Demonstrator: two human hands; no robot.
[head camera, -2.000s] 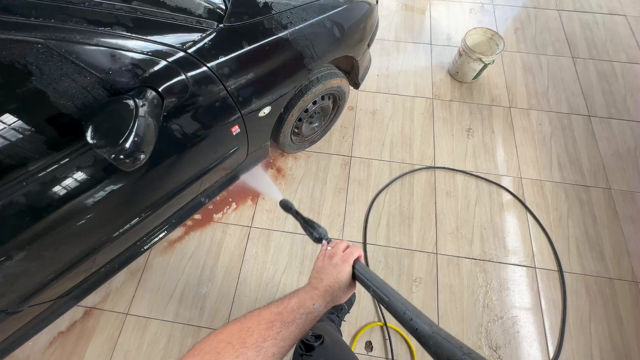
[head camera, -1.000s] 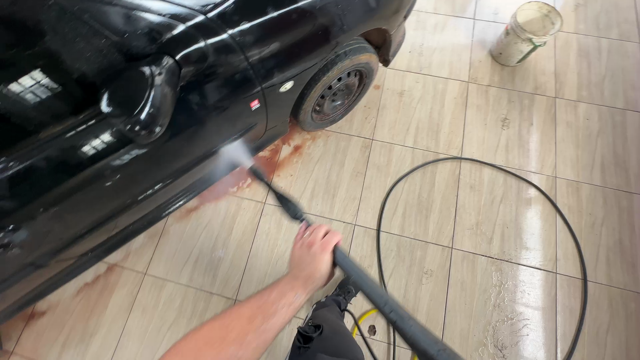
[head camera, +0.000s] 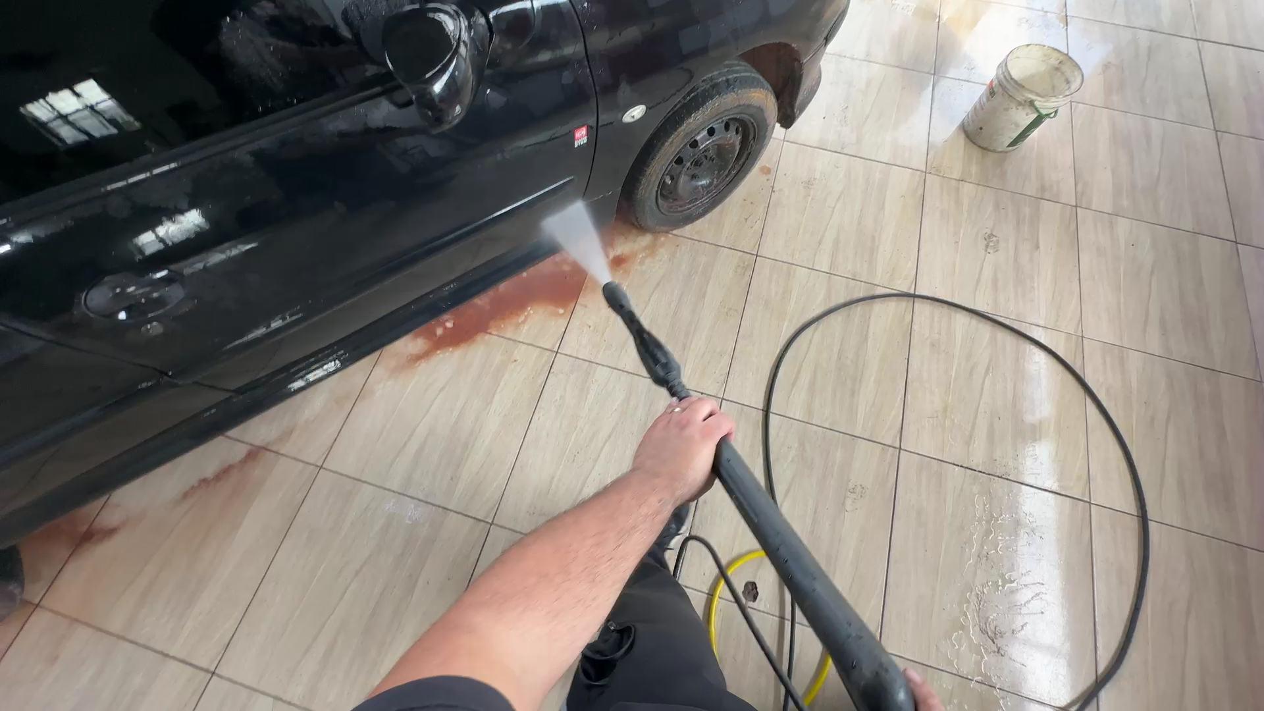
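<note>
My left hand (head camera: pixel 683 446) is wrapped around the front of a black pressure washer lance (head camera: pixel 780 553). Only some fingers of my right hand (head camera: pixel 923 691) show, at the lance's rear end by the bottom edge; its grip is mostly hidden. From the nozzle (head camera: pixel 614 294) a white fan of water spray (head camera: pixel 581 242) points at the lower side of a black car (head camera: pixel 395 197), just behind the front wheel (head camera: pixel 703 158). Reddish-brown dirty water (head camera: pixel 513 301) lies on the floor tiles under the car's sill.
A black hose (head camera: pixel 1116 415) loops across the tiled floor (head camera: pixel 829 365) on the right. A yellow hose (head camera: pixel 719 592) curves near my legs. A dirty white bucket (head camera: pixel 1022 99) stands at the upper right. The door mirror (head camera: pixel 434 59) juts from the car.
The spray has shifted along the car's lower side, between the door and the front wheel, after pointing lower toward the sill. The view has shifted somewhat.
</note>
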